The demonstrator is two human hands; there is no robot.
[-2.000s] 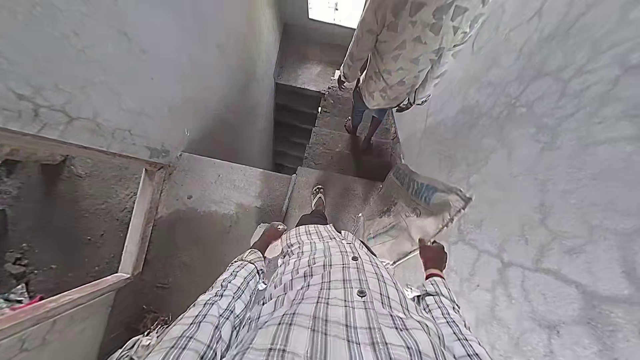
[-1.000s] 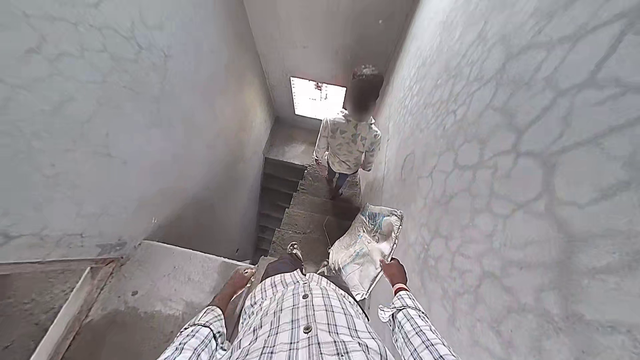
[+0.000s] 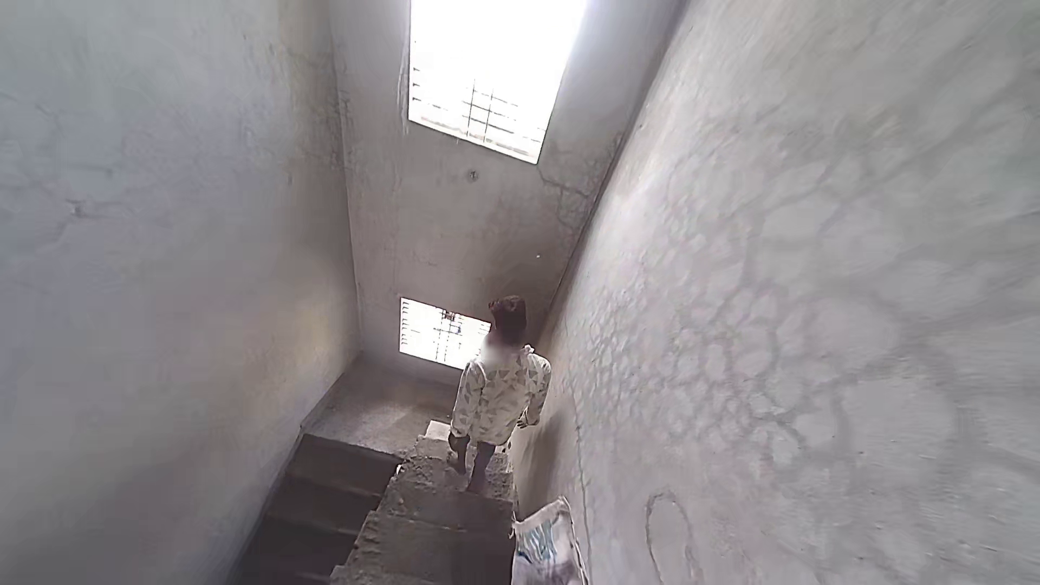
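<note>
Neither of my hands shows in the head view now. The top of a white woven plastic sack (image 3: pixel 548 546) with blue-green print rises from the bottom edge, against the right wall. Its lower part is cut off by the frame, so what holds it is hidden. Beyond the sack, a person in a patterned long-sleeved shirt (image 3: pixel 502 394) stands on the lower steps with their back to me.
Rough concrete steps (image 3: pixel 443 528) lead down to a landing (image 3: pixel 374 406). Another flight (image 3: pixel 325 496) lies lower on the left. Cracked plaster covers the right wall (image 3: pixel 772 325); a plain wall (image 3: pixel 162 284) bounds the left. Two barred windows, an upper (image 3: pixel 487 106) and a lower (image 3: pixel 435 331), open in the far wall.
The view has tilted up, and my hands, seen before with the right one on the sack, have left the frame. The other person has gone farther down the steps.
</note>
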